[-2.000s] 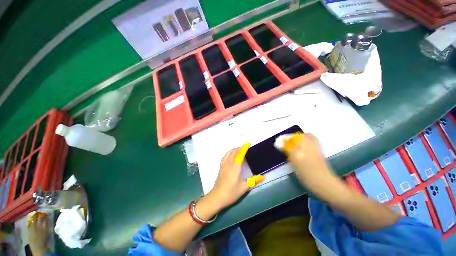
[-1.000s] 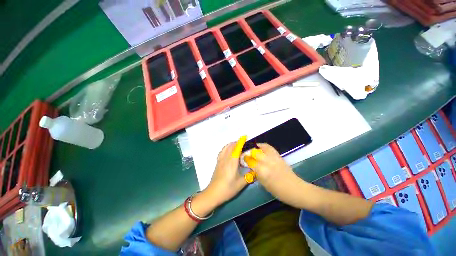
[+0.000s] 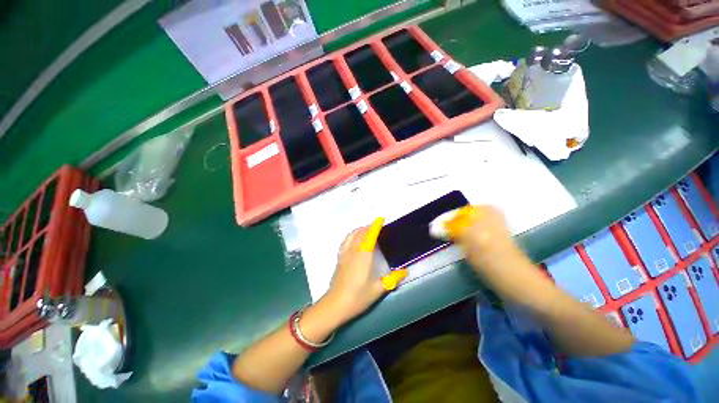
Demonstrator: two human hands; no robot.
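A smartphone (image 3: 411, 236) lies screen up on the white work mat (image 3: 504, 177), its screen glossy black. My left hand (image 3: 359, 268), with yellow finger cots, holds the phone's left end between index finger and thumb. My right hand (image 3: 482, 236), slightly blurred, pinches a small white wipe (image 3: 443, 225) in its yellow-tipped fingers over the right part of the screen. The red phone tray (image 3: 264, 193) stands behind the mat with black-screened phones in its slots; its front left slot holds no phone.
An alcohol dispenser (image 3: 544, 86) wrapped in white wipes stands right of the tray. A white solvent bottle (image 3: 122, 213) lies at left near a clear bag (image 3: 158, 161). Stacked red trays (image 3: 69, 228) stand far left. Light-blue phones (image 3: 607, 264) fill a tray at lower right.
My right hand with the wipe has moved from the phone's left end, beside my left hand, to its right part. The view has shifted slightly.
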